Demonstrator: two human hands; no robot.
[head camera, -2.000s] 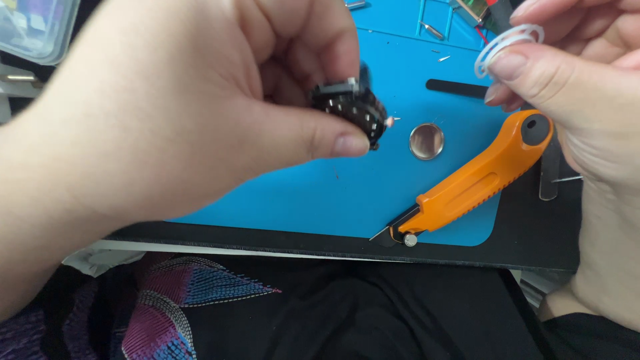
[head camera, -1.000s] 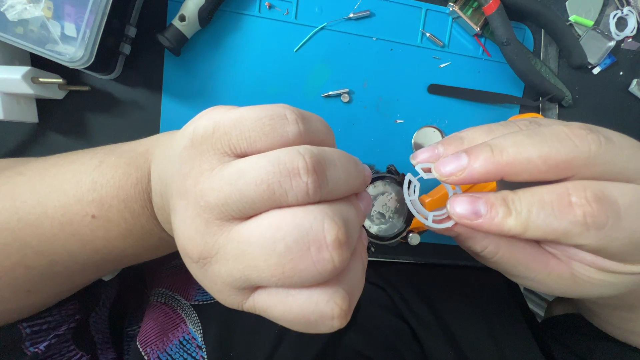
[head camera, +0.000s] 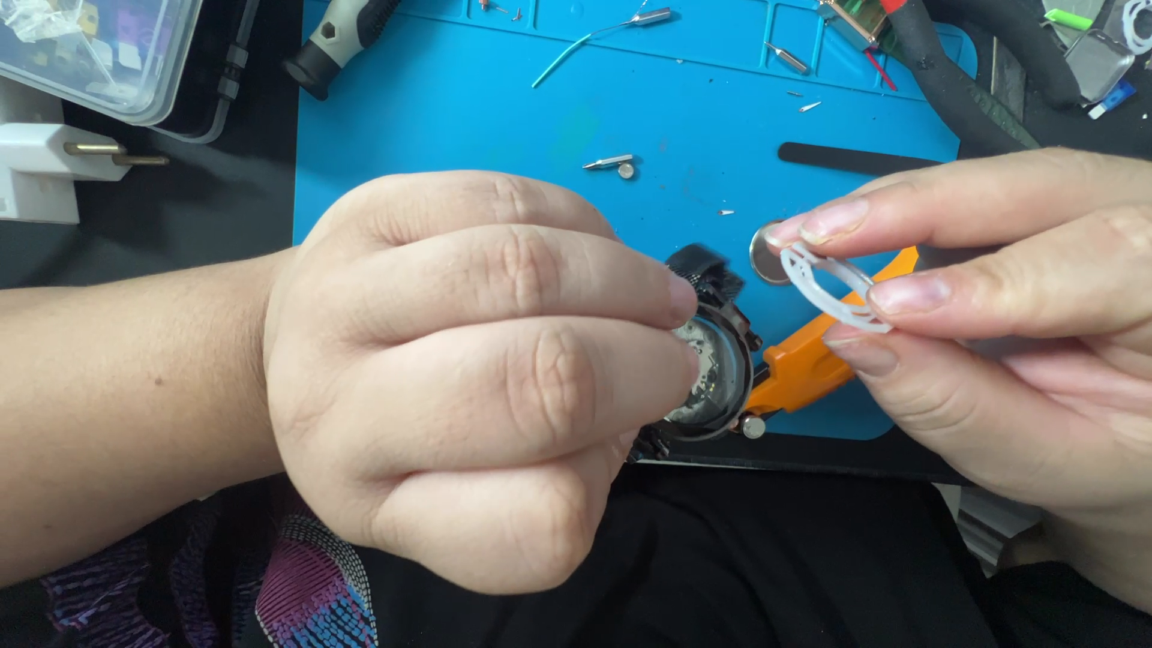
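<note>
My left hand (head camera: 486, 378) is curled around a black wristwatch (head camera: 742, 360), whose open case shows the movement; its fingers hide part of the case and strap. In my right hand (head camera: 972, 306), a white plastic spacer ring (head camera: 832, 292) is pinched between thumb and fingertips, tilted, just right of the watch and not touching it. Behind those fingertips a round metal disc (head camera: 767, 254), like a coin cell or case back, lies on the blue mat (head camera: 432, 117). An orange utility knife (head camera: 801, 364) lies partly under the ring and the right hand.
Metal driver bits (head camera: 610, 163) and small fragments lie on the mat. A black flat strip (head camera: 846, 158) is beyond the right hand. Black-handled pliers (head camera: 954, 81) stand far right, a grey-black handle (head camera: 337, 45) far left, near a clear plastic box (head camera: 153, 90) and a white plug (head camera: 54, 153).
The watch, face markings showing two seconds ago, now has its open movement side showing. My right hand with the ring has moved down and left toward the watch since the earliest frame.
</note>
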